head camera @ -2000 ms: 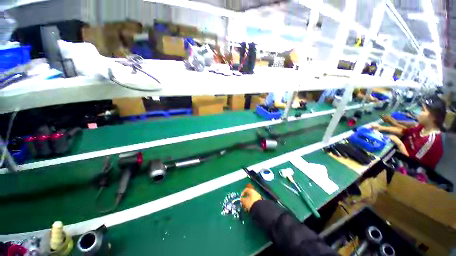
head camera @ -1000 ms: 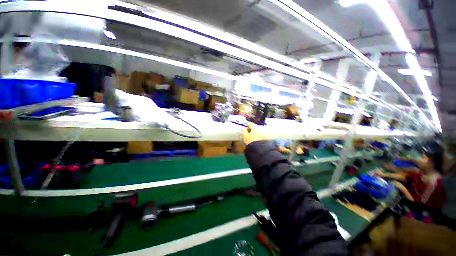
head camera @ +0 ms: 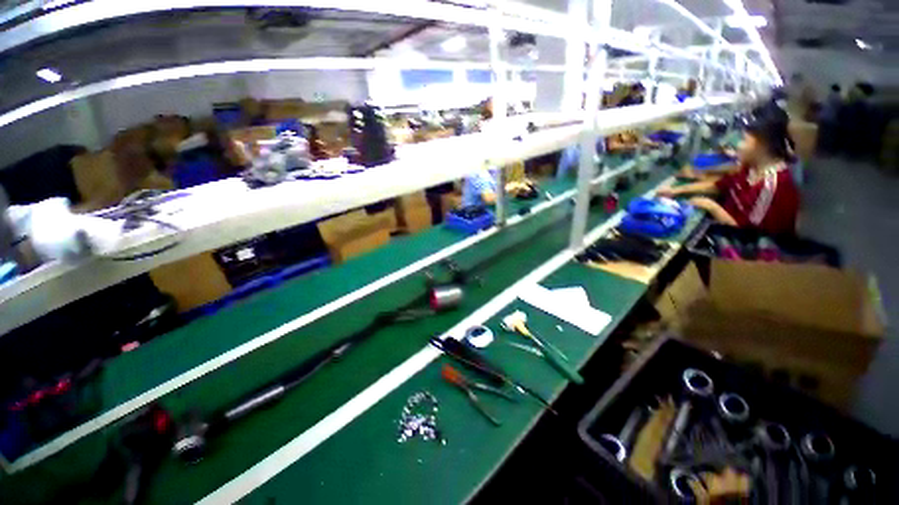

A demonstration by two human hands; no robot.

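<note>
Neither of my hands can be made out. A loose pile of tiny silver-white bits point(head camera: 421, 419) lies on the green bench point(head camera: 394, 473). Beside it lie pliers with orange-red handles point(head camera: 457, 377), a long black tool point(head camera: 483, 363), a white ring part point(head camera: 479, 337) and a green-handled mallet point(head camera: 547, 349) with a pale head. At the lower right, a black plastic crate point(head camera: 598, 403) holds several grey dryer bodies with round silver-rimmed heads point(head camera: 733, 406) and brown pieces.
White shelving point(head camera: 394, 178) runs above the bench. Dryer bodies point(head camera: 447, 297) lie beyond the white strip. White paper point(head camera: 570, 307) and a blue bag-like bundle point(head camera: 655, 216) lie farther along. An open carton point(head camera: 789, 306) stands behind the crate. A person in red point(head camera: 769, 197) sits at the right.
My right hand was at the small bits, then raised in front of the shelf; now it is out of sight. The view has turned right and down, showing more of the crate.
</note>
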